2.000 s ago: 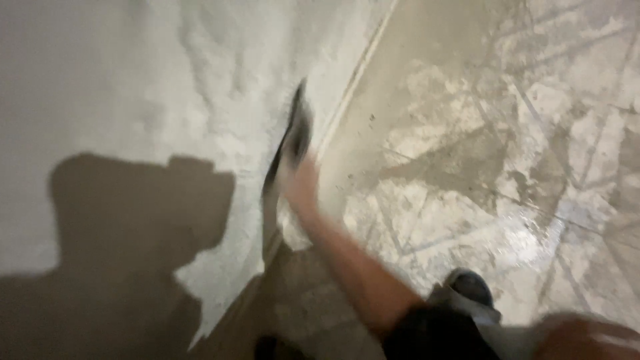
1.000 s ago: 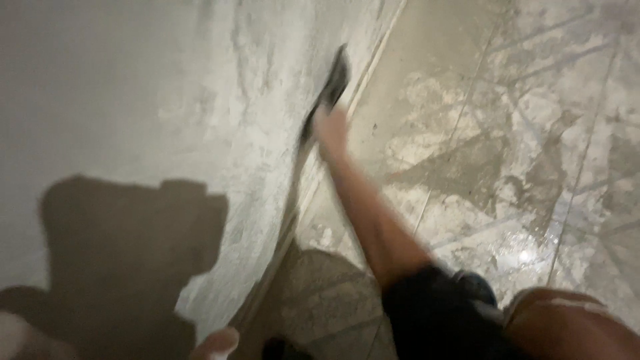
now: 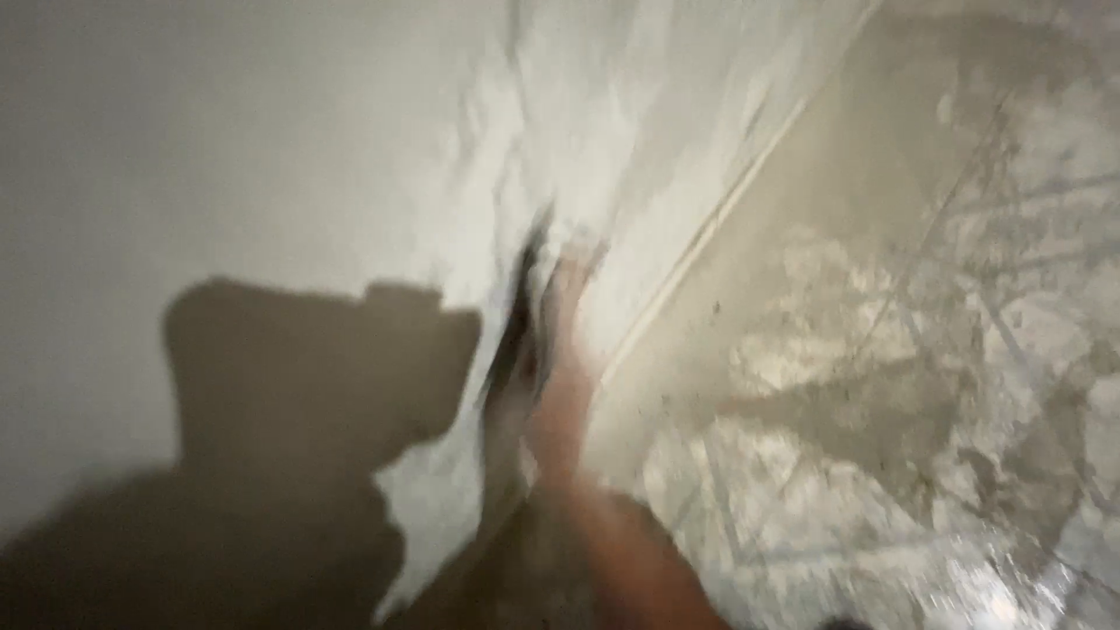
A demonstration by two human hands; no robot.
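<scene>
My right hand, blurred by motion, is closed on a dark, flat hand tool, possibly a trowel. The tool lies against or very near the pale wall, whose surface looks smeared and uneven, with ridges above the tool. Blur hides the tool's exact shape and its handle. My left hand is outside the view.
A thin light edge runs diagonally where the wall meets the floor. The tiled floor at the right carries whitish smears and darker patches. My shadow falls on the lower left of the wall.
My right hand and the tool have moved away from the wall's bottom edge, further onto the wall. Fingers seen at the bottom left one second ago have left the view.
</scene>
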